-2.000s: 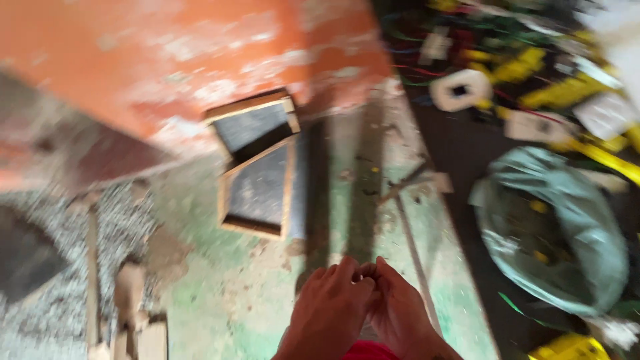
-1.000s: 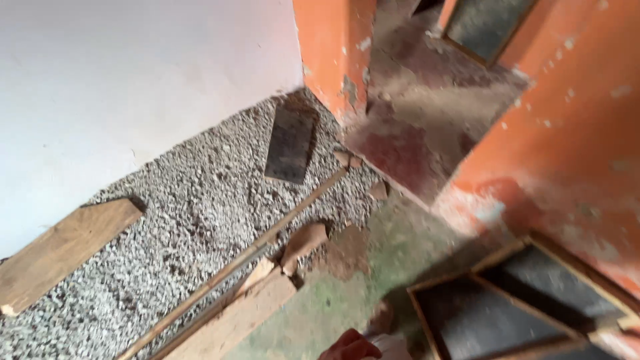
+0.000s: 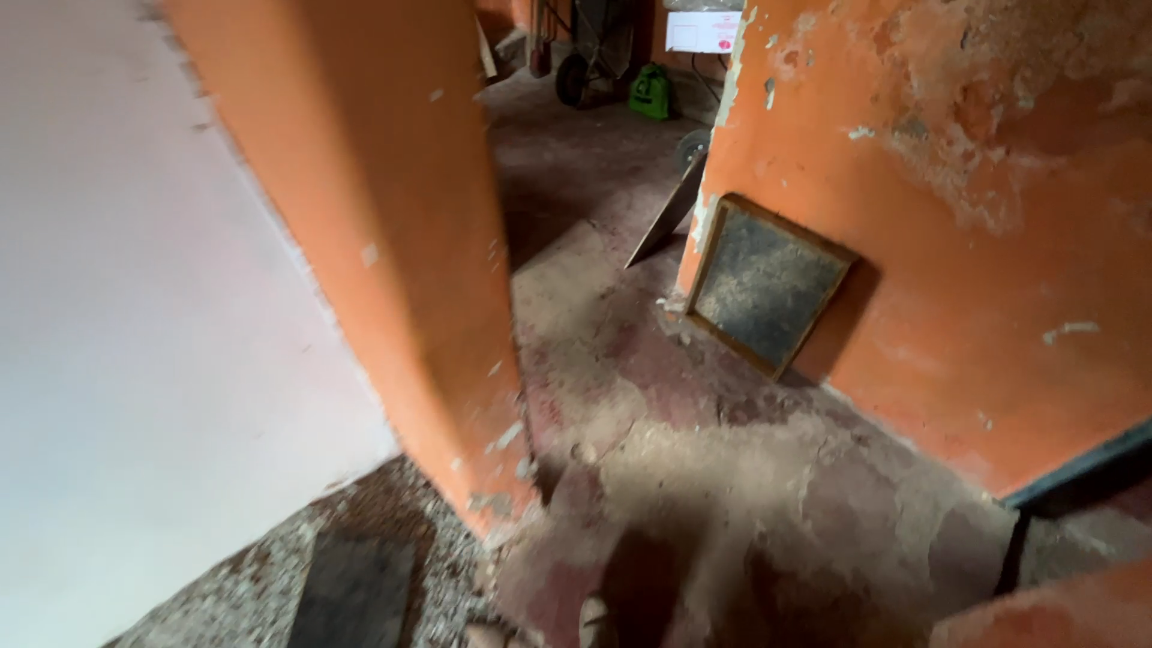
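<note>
Neither my left hand nor my right hand shows in the head view now, so what they hold cannot be told. A wood-framed dark panel [image 3: 769, 281] leans tilted against the orange wall at right of centre. Beyond it, a thin dark board [image 3: 668, 211] leans at the wall's peeling corner. At the lower left a dark flat slab [image 3: 353, 589] lies on the gravel.
An orange pillar [image 3: 396, 225] and a white wall [image 3: 162, 297] stand at left. Worn floor [image 3: 720, 459] runs through the opening. Farther back are a wheeled cart [image 3: 594, 54], a green bag [image 3: 650, 92] and a white box [image 3: 703, 31]. A dark edge [image 3: 1080, 463] juts in at right.
The view has swung from the green floor and framed panels towards the opening between the orange walls. My hands, together two seconds ago and partly visible one second ago, are out of sight.
</note>
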